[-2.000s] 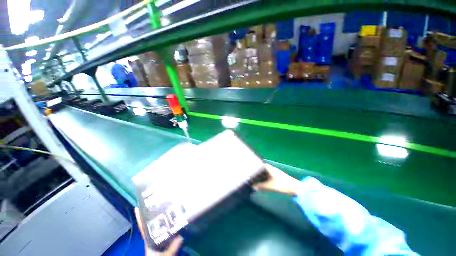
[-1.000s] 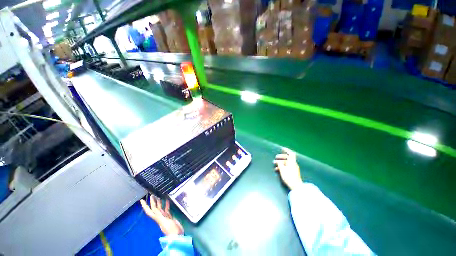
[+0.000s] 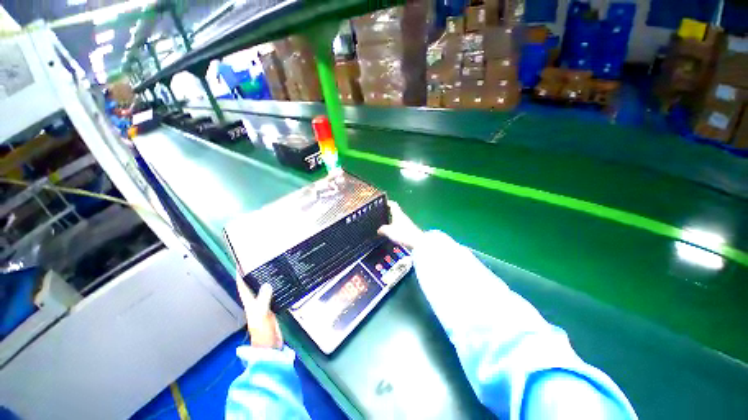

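Observation:
A closed black retail box with fine print on its near side and a glossy top sits on the bench scale. The scale's dark panel shows red digits, with buttons at its right. My left hand is on the box's left end, thumb on the near side. My right hand is on the box's right end, above the scale's buttons. The box hides the scale plate. Both hands are bare, with light blue sleeves.
A red-orange-green signal tower light stands behind the box. Dark boxes lie on the green conveyor beyond. A white panel stands at the left. A green post rises behind. Brown cartons are stacked at the back.
The box was carried in my hands, then stood on the scale with both hands off it. Now both hands have closed in on its ends.

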